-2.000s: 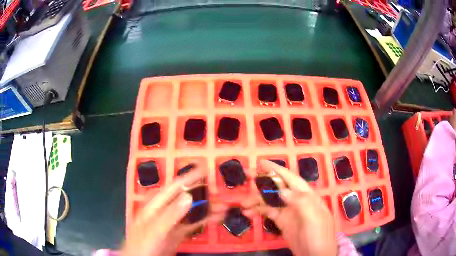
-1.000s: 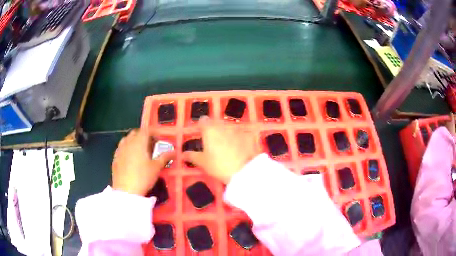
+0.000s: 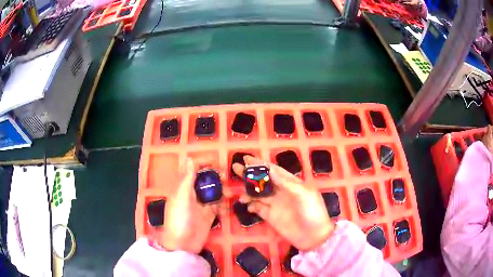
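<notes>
My left hand [image 3: 186, 213] holds a smartwatch [image 3: 208, 186] with a lit blue-violet screen facing up. My right hand [image 3: 289, 205] holds a second smartwatch [image 3: 258, 181] with a lit multicolour screen. Both are raised over the orange-red foam tray [image 3: 270, 107]. In the tray's back row, two watches at the left lie face down, showing a small central mark. Other pockets hold dark watches; some at the right edge show small blue text. The leftmost second-row pocket is empty. My hands hide parts of the lower rows.
A grey instrument box [image 3: 46, 97], papers [image 3: 32, 216] and a tape-like ring [image 3: 64, 242] are at the left. A metal post [image 3: 443, 70] stands at the right, near another orange-red tray [image 3: 444, 162] and a person's pink sleeve [image 3: 470, 211]. The green bench surface [image 3: 243, 65] lies behind the tray.
Both hands have moved back from the tray's left side toward me, each now holding a lit watch. The two face-down watches at the back left are now uncovered from my hands' reach.
</notes>
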